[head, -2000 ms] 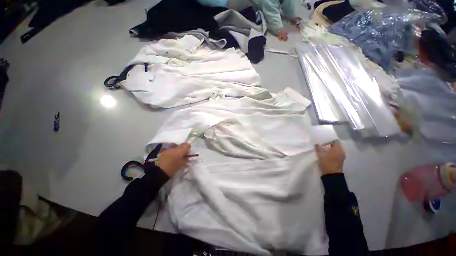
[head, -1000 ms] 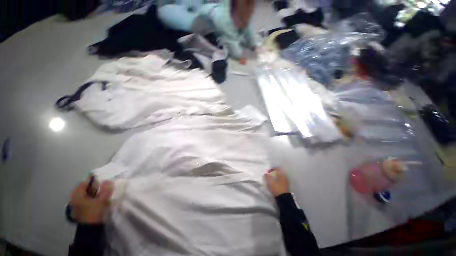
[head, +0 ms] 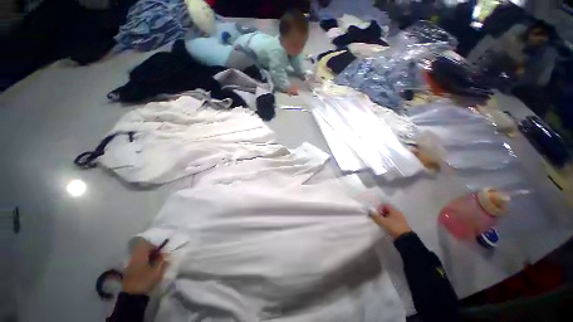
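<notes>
A white shirt [head: 270, 245] lies spread on the pale table in front of me, with a black hanger hook [head: 109, 284] showing at its left end. My left hand [head: 146, 265] is at the collar end, holding a thin dark stick [head: 161, 246]; its fingers rest on the cloth there. My right hand [head: 388, 220] pinches the shirt's edge at the right. A second white shirt [head: 188, 138] on a black hanger lies beyond it.
Shiny clear bags [head: 364, 135] lie right of the shirts. A pink bottle [head: 462, 217] stands at the right. Dark garments [head: 163, 75] lie beyond the shirts. A baby [head: 270, 53] is on the table at the far side. Another person [head: 534, 53] is at the far right.
The view has swung to the right and up, showing more of the far side. The cloth between my hands lies flatter, with the earlier folds smoothed. Both hands still hold the shirt's ends.
</notes>
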